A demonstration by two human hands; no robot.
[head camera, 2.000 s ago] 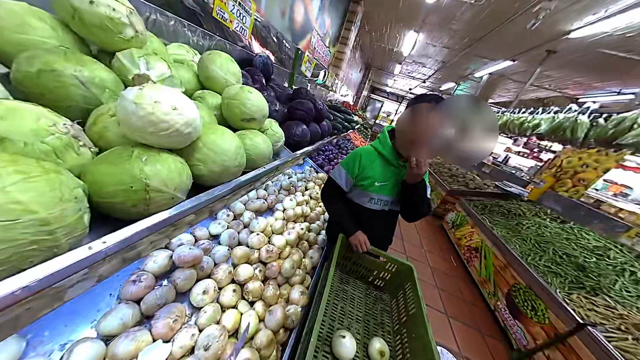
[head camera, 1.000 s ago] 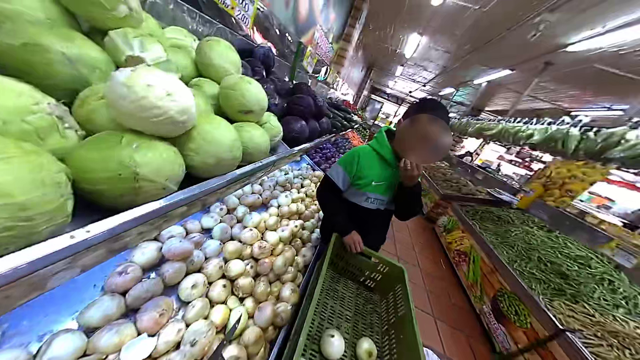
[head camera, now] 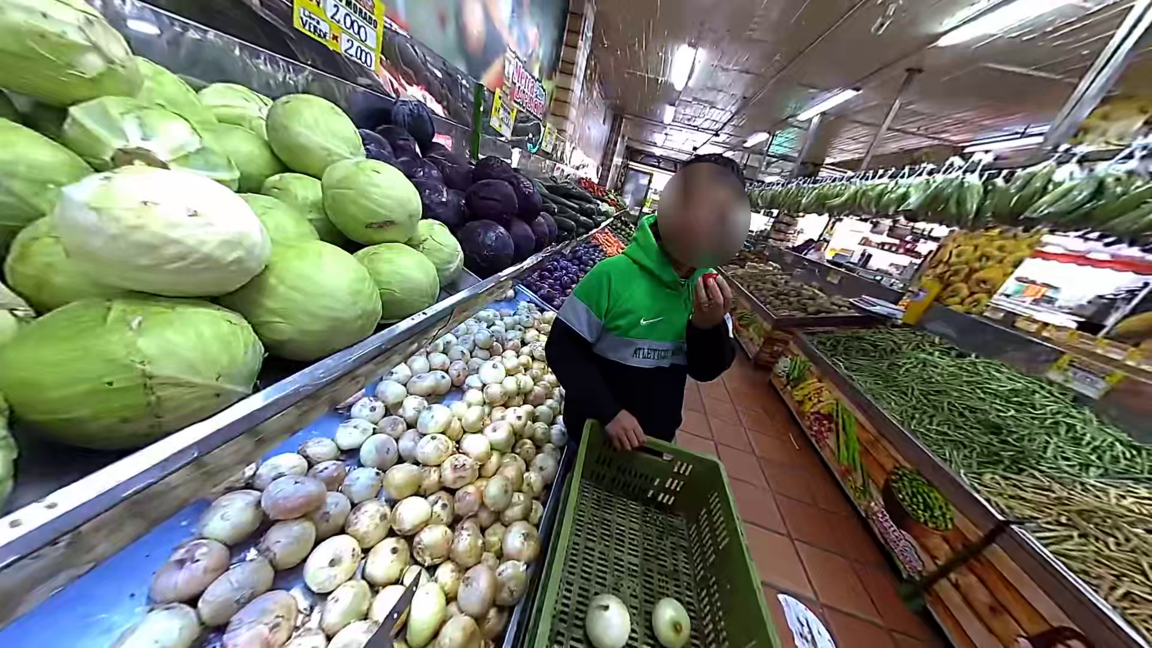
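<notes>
Neither my left hand nor my right hand shows in the head view. Many pale onions (head camera: 459,468) lie spread over a blue sloping display tray at the lower left and centre. Among them, near the bottom edge, rests a dark knife blade (head camera: 394,617); its handle end is cut off or hidden. Beside the tray stands a green plastic crate (head camera: 621,531) with one white onion (head camera: 608,621) and another white onion (head camera: 670,622) at its near end. A person in a green and black hooded top (head camera: 630,315) grips the crate's far rim with one hand and holds something red near the face.
Green cabbages (head camera: 135,369) and purple cabbages (head camera: 490,211) are piled behind a metal ledge (head camera: 270,405) at the left. Green beans (head camera: 972,387) fill a wooden-sided bin on the right. A tiled aisle (head camera: 792,504) runs between, and bagged greens (head camera: 972,193) hang above.
The person's raised hand has moved slightly from the face, and something red shows in it. The other hand stays on the crate's rim. Both onions remain in the crate.
</notes>
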